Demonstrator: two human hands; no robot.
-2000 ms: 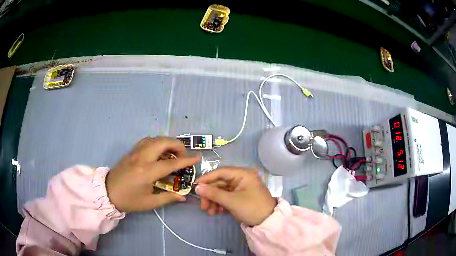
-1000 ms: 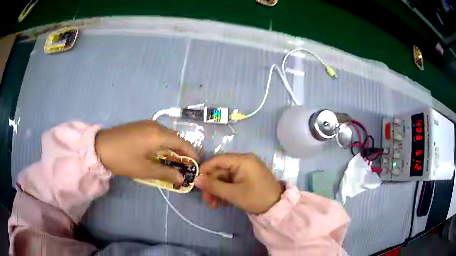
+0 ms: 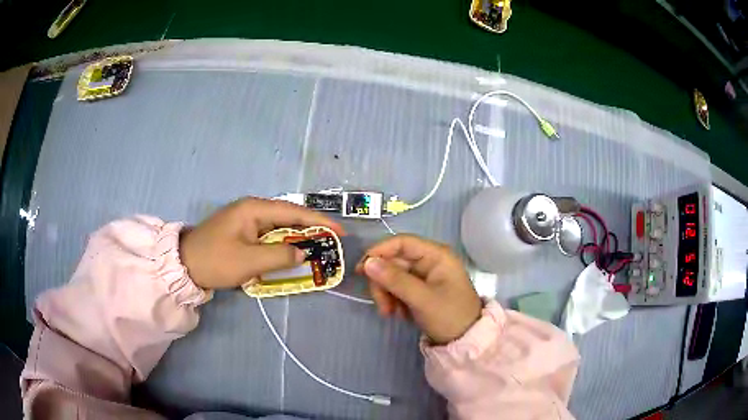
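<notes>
My left hand [image 3: 246, 244] holds an open cream-yellow device housing [image 3: 289, 286] over the bench, thumb on the dark circuit board [image 3: 327, 257] inside it. A silvery-white battery cell [image 3: 287, 275] shows beside the board. My right hand [image 3: 417, 279] is just right of the housing, apart from it, thumb and forefinger pinched together; something tiny shows at the fingertips, too small to name. The USB tester [image 3: 362, 204] lies beyond the hands with its screen lit, a yellow-green plug in its right end. A white charging cable [image 3: 304, 367] runs from below the housing to a loose plug.
A translucent bottle [image 3: 493, 230] with a metal top stands right of my right hand. Further right are a grey-green block [image 3: 535, 306], a crumpled white cloth [image 3: 592, 300] and a power supply [image 3: 656, 254]. Another housing [image 3: 105, 78] lies at the far left; more sit on the green conveyor [image 3: 369, 29].
The housing has tilted open toward the camera, showing more of its inside. My right hand has drawn away from its edge to the right. The view has shifted, and conveyor housings appear moved.
</notes>
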